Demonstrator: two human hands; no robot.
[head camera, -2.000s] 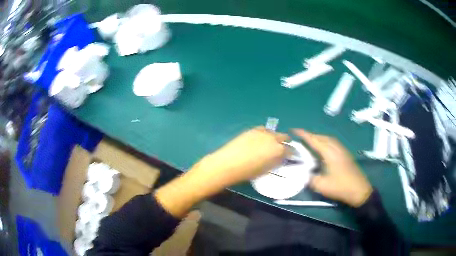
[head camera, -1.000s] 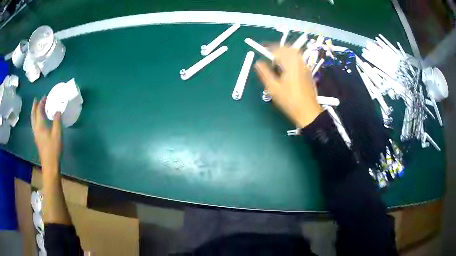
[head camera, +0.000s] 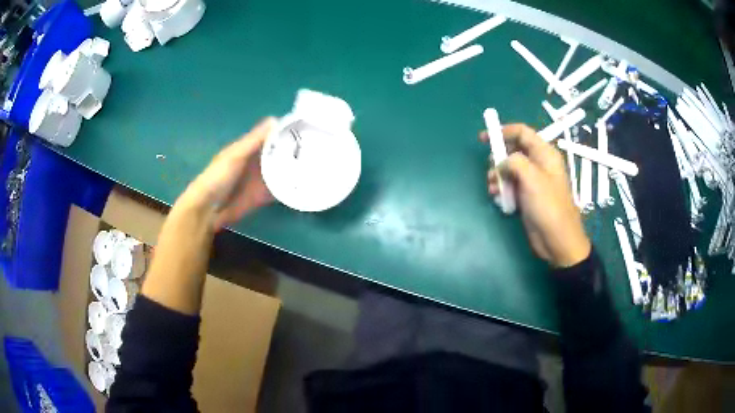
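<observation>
My left hand (head camera: 235, 179) holds a round white housing (head camera: 314, 171) by its left side, above the green bench. The housing's round face is turned up toward me, with small dark slots in it and a block-like projection at its top. My right hand (head camera: 528, 181) holds a white stick antenna (head camera: 499, 161) upright between thumb and fingers, to the right of the housing and apart from it. Some fingers of my left hand are hidden behind the housing.
Loose stick antennas (head camera: 447, 64) lie mid-bench and at right, around a black cable bundle (head camera: 662, 193). An antenna pile (head camera: 713, 133) is at far right. More housings (head camera: 78, 79) stand at left by blue bins (head camera: 50, 50). An open cardboard box (head camera: 234, 331) of round white parts is below.
My left hand has lifted the housing off the bench and brought it right, toward the middle. My right hand has come away from the loose antennas with one in its fingers. The view has shifted.
</observation>
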